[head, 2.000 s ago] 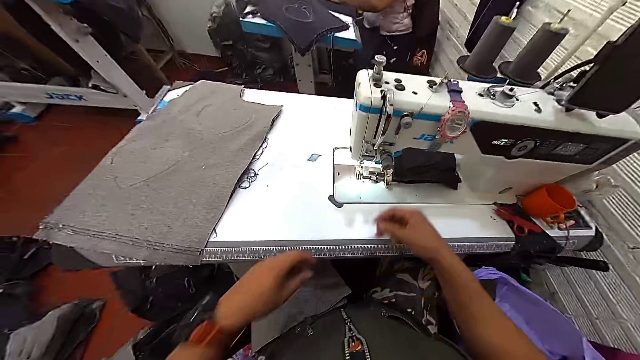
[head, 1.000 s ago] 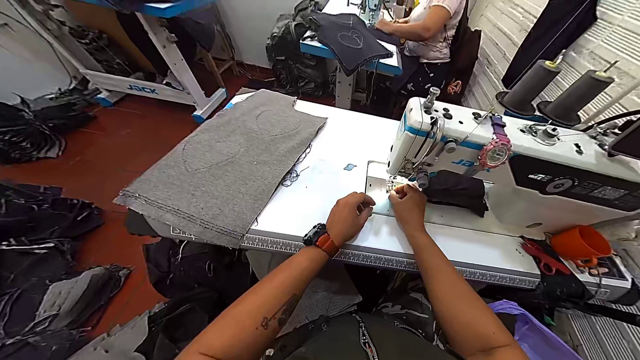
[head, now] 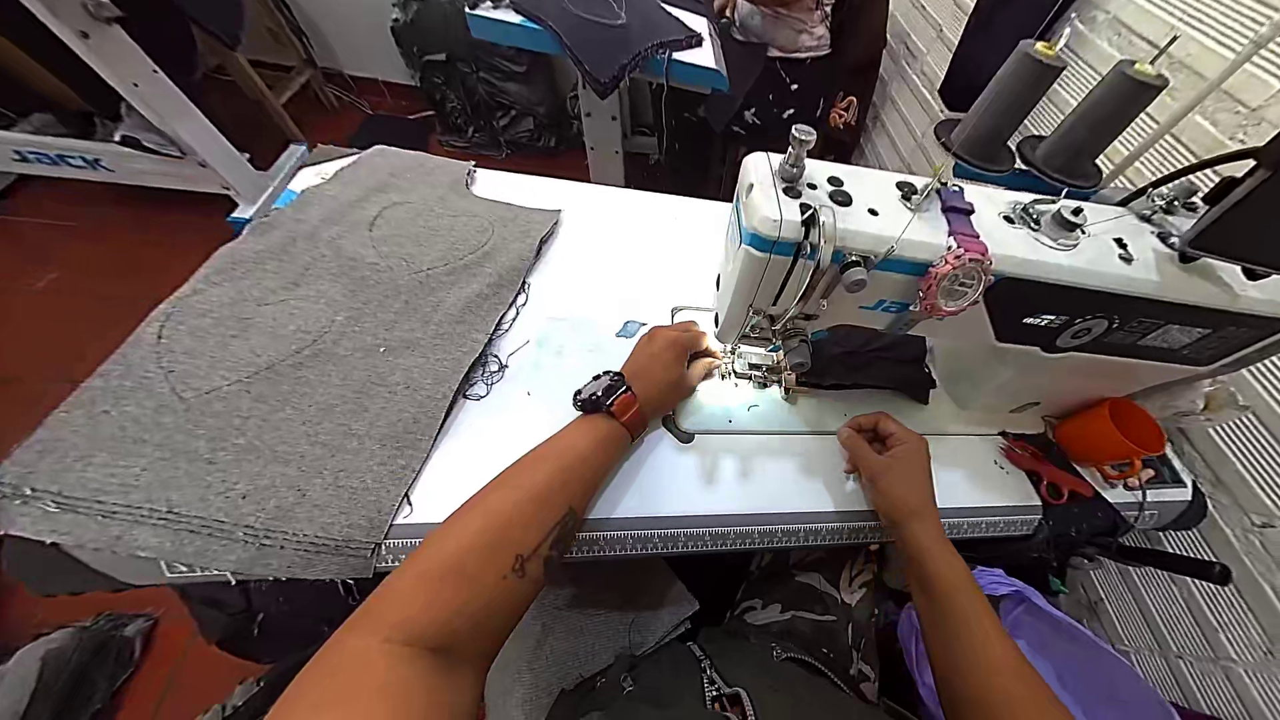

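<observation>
My left hand (head: 672, 368), a watch on its wrist, is beside the presser foot (head: 755, 365) of a Jack sewing machine (head: 880, 250), fingertips together; whether they pinch a thread cannot be made out. My right hand (head: 888, 462) hovers over the front of the white table (head: 620, 480), fingers curled, with nothing clear in them. Dark folded fabric (head: 865, 362) lies under the machine arm, right of the needle. A stack of grey fabric panels (head: 270, 350) with drawn curved outlines covers the table's left side, loose threads (head: 487, 372) along its edge.
A pink and purple wristwatch (head: 958, 280) hangs on the machine. Thread cones (head: 1095, 120) stand behind it. Red-handled scissors (head: 1045, 470) and an orange cup (head: 1110, 435) are at the right. A measuring tape (head: 720, 538) runs along the front edge. Another person (head: 785, 30) is at a table behind.
Both hands were together near the needle a second ago. The right hand has moved away from it, toward the right and the front edge; the left is now beside the presser foot.
</observation>
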